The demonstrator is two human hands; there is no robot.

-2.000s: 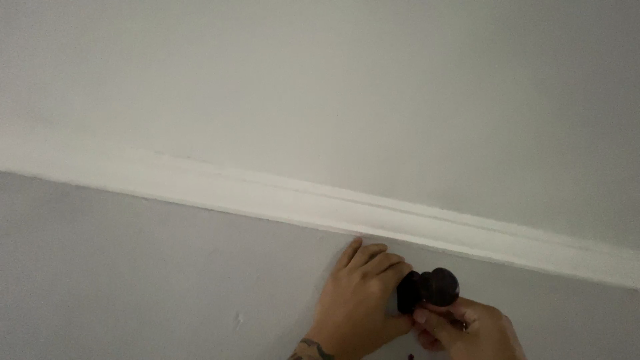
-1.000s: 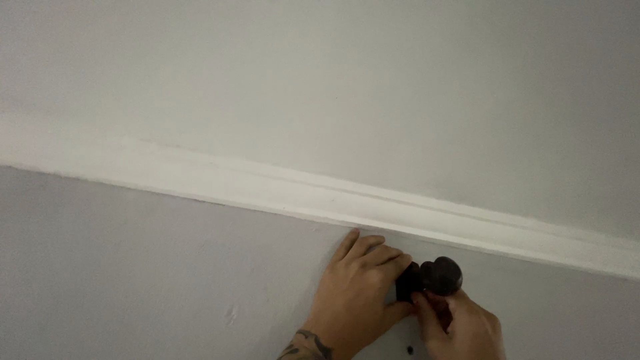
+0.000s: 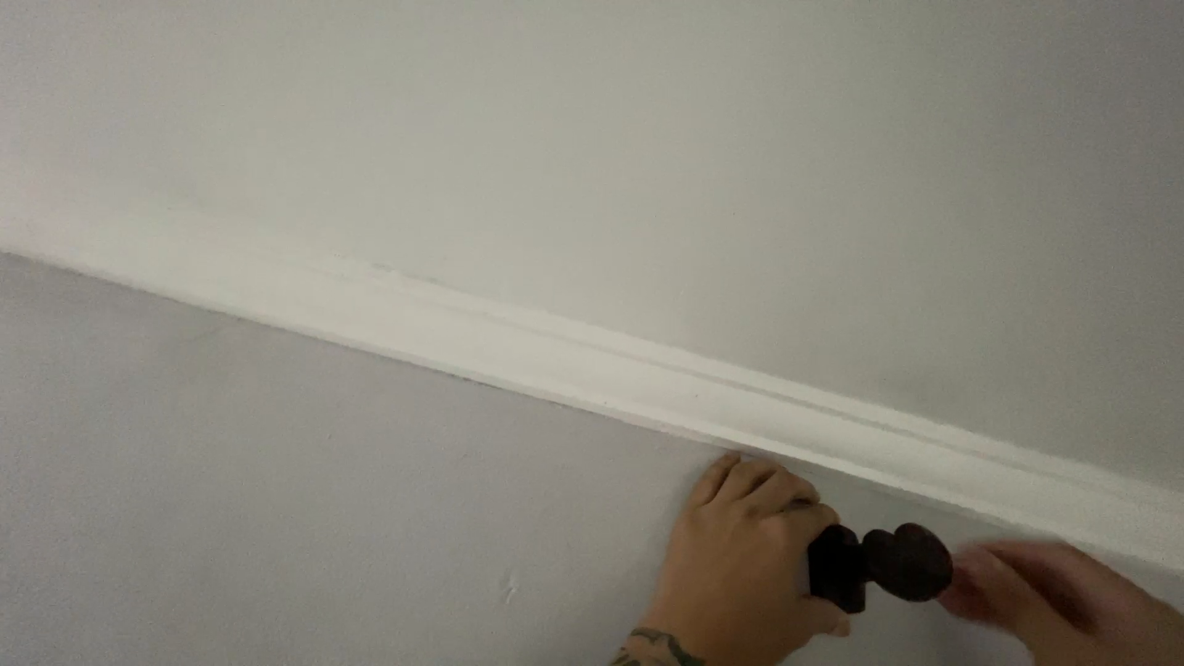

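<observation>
A dark curtain-rod bracket or finial-like fitting [image 3: 883, 564], with a blocky base and a rounded knob end, is held against the grey wall just below the white crown moulding. My left hand [image 3: 749, 555] grips its base between thumb and fingers, the fingertips close to the moulding's lower edge. My right hand [image 3: 1054, 592], blurred, is beside the rounded end at the right; its fingertips are partly behind the knob, and whether they hold anything cannot be told.
White crown moulding [image 3: 555, 356] runs diagonally from upper left to lower right, between the pale ceiling [image 3: 592, 139] and the grey wall [image 3: 277, 481]. A small scuffed dent [image 3: 508, 587] marks the wall left of my left hand.
My right hand has moved from under the dark fitting to its right side. My left hand stays on the fitting's base. A small dark spot on the wall below the hands is no longer seen.
</observation>
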